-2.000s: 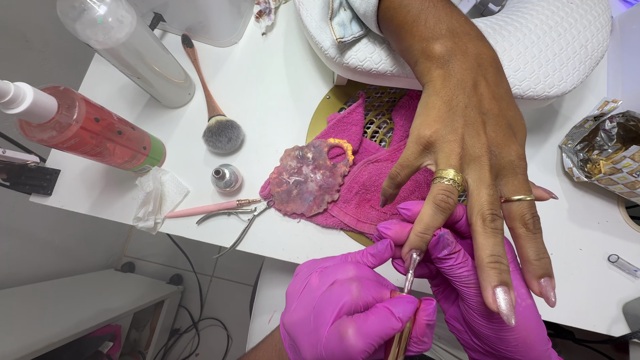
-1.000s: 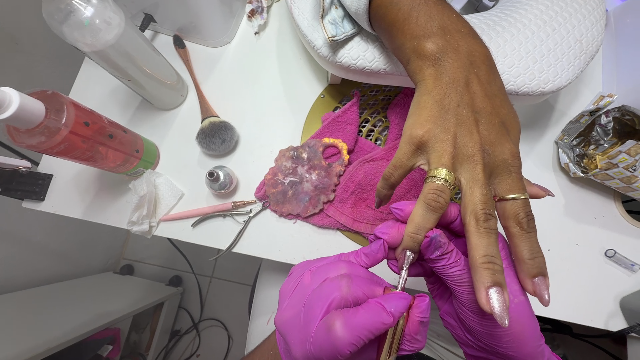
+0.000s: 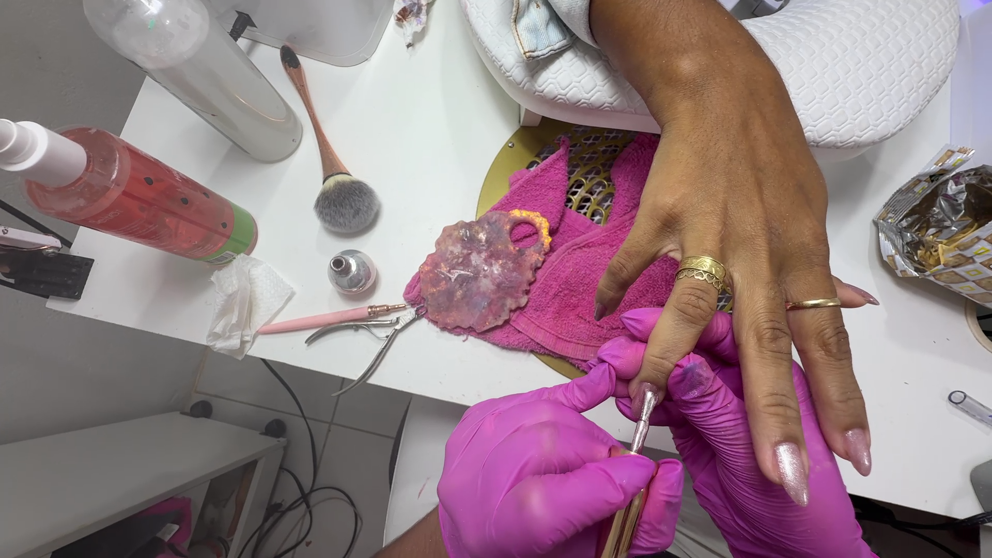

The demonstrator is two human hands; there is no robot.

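Observation:
My left hand [image 3: 558, 473], in a pink glove, grips the gold handle of a nail polish brush [image 3: 642, 430]. Its tip touches the nail of another person's finger [image 3: 678, 333], beside a gold ring [image 3: 701, 271]. My right hand [image 3: 744, 434], gloved too, holds that fingertip from below and the side; the other person's hand [image 3: 728, 178] hangs palm down over it. Other nails [image 3: 792, 469] show shimmery pink polish. A pink towel [image 3: 589, 271] lies under the hand, with a scalloped resin palette [image 3: 480, 271] on top. A small silvery bottle [image 3: 352, 271] stands to the left.
Near the table's front edge lie cuticle nippers [image 3: 380, 341], a pink tool [image 3: 318, 319] and crumpled tissue [image 3: 248, 298]. A red spray bottle [image 3: 147, 194], a clear bottle [image 3: 209, 85] and a fluffy brush [image 3: 346, 201] are at left. A white armrest [image 3: 860, 70] is behind; an opened foil packet [image 3: 942, 225] is at right.

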